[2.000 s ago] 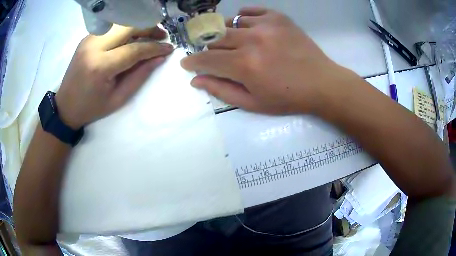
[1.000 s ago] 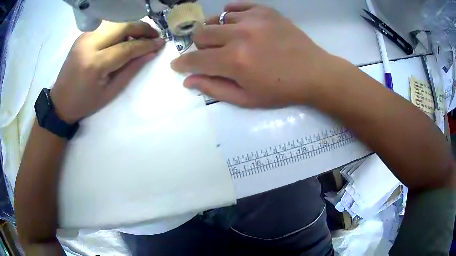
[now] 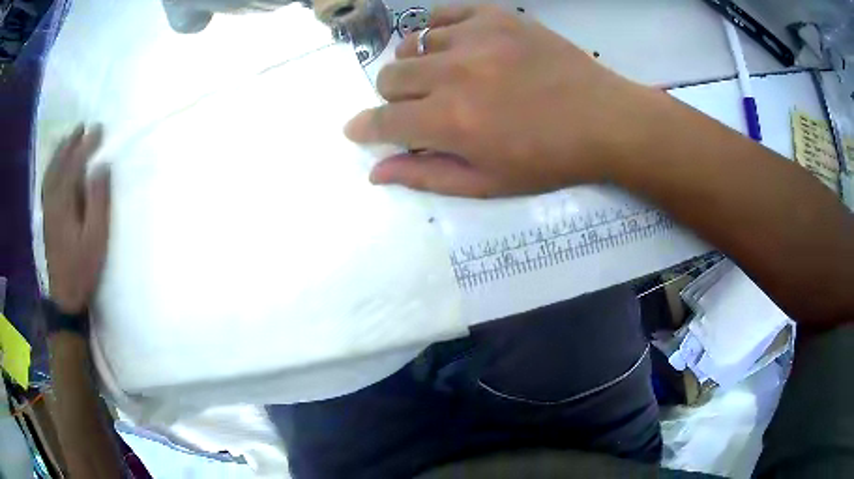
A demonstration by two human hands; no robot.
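The cream fabric panel (image 3: 281, 234) lies on the white machine table, with its front edge over the table's front edge above the lap. A thin line runs across its upper part. The sewing machine head (image 3: 192, 13) is cut off at the top, with the beige round knob (image 3: 339, 9) beside it. My left hand (image 3: 77, 220) is blurred at the panel's left side, fingers apart, holding nothing visible. My right hand (image 3: 478, 108) rests at the panel's right edge near the machine, with thumb and forefinger apart. Some of its other fingertips are curled and partly hidden.
The printed ruler (image 3: 562, 245) runs along the table's front. The marking pen (image 3: 744, 79), dark snips (image 3: 757, 30) and a beige card (image 3: 815, 145) lie at the upper right. Papers (image 3: 735, 323) and plastic are below right. A yellow piece (image 3: 13, 348) is at the far left.
My left hand has left the needle area and moved down-left to the panel's left side. My right hand stays near the machine. The view has shifted, and more of the panel's upper part shows.
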